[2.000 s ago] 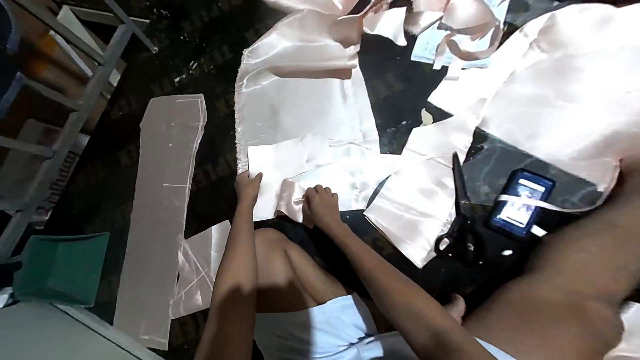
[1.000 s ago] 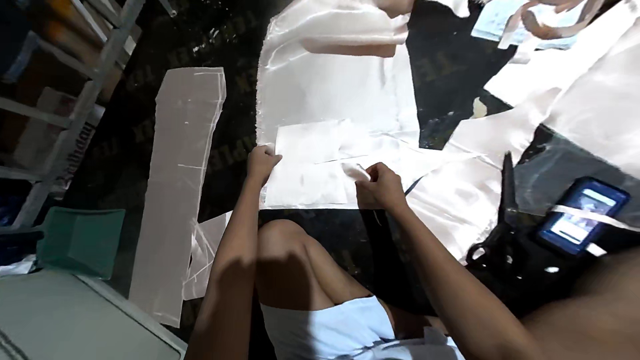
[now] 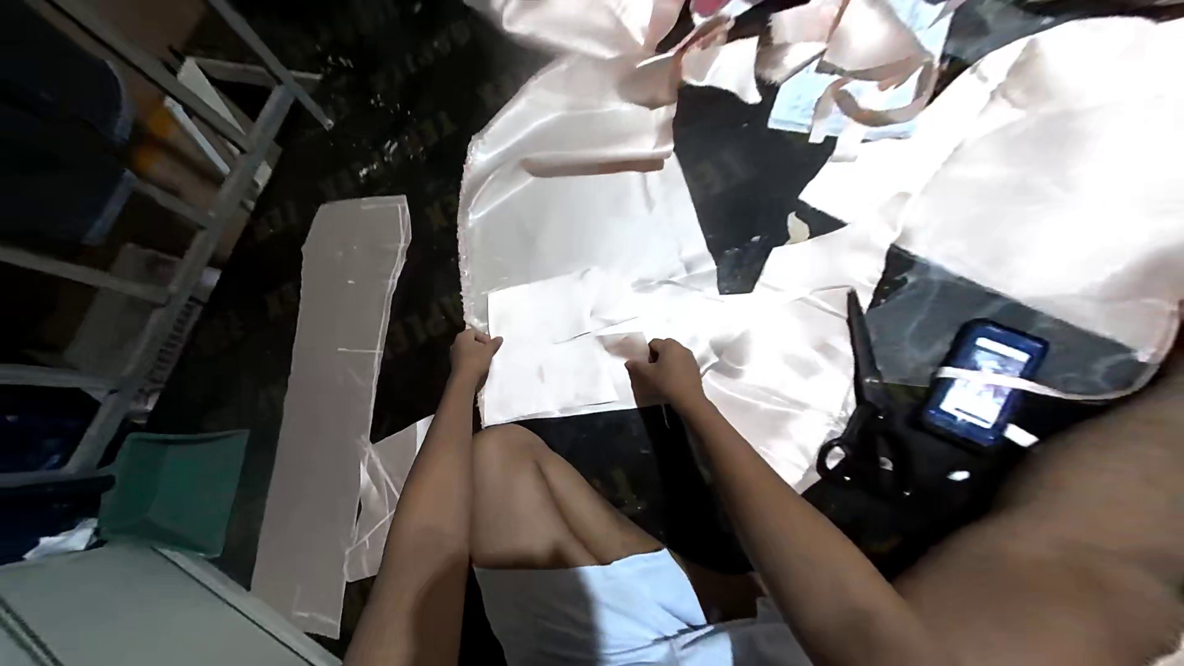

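Note:
White paper pattern pieces (image 3: 546, 379) lie over pale pink satin fabric (image 3: 592, 222) on the dark floor. At the left edge of the paper and satin, my left hand (image 3: 474, 356) pinches the edge between thumb and fingers. My right hand (image 3: 668, 370) grips a small pinkish flap of fabric at the right end of the paper; exactly which layers it holds cannot be told. Black-handled scissors (image 3: 865, 407) rest to the right, beside a phone in a blue case (image 3: 985, 381) with a pale strip across it.
A long cut fabric piece (image 3: 338, 370) lies at left, near a green plastic bin (image 3: 176, 490) and a metal ladder-like frame (image 3: 199, 250). Fabric scraps (image 3: 860, 46) are heaped at the top over a light blue sheet (image 3: 795, 102). More satin (image 3: 1064, 176) spreads at right.
Since two seconds ago, the paper has come to lie flatter and my right hand has moved right, away from my left hand. My left hand stays at the left edge.

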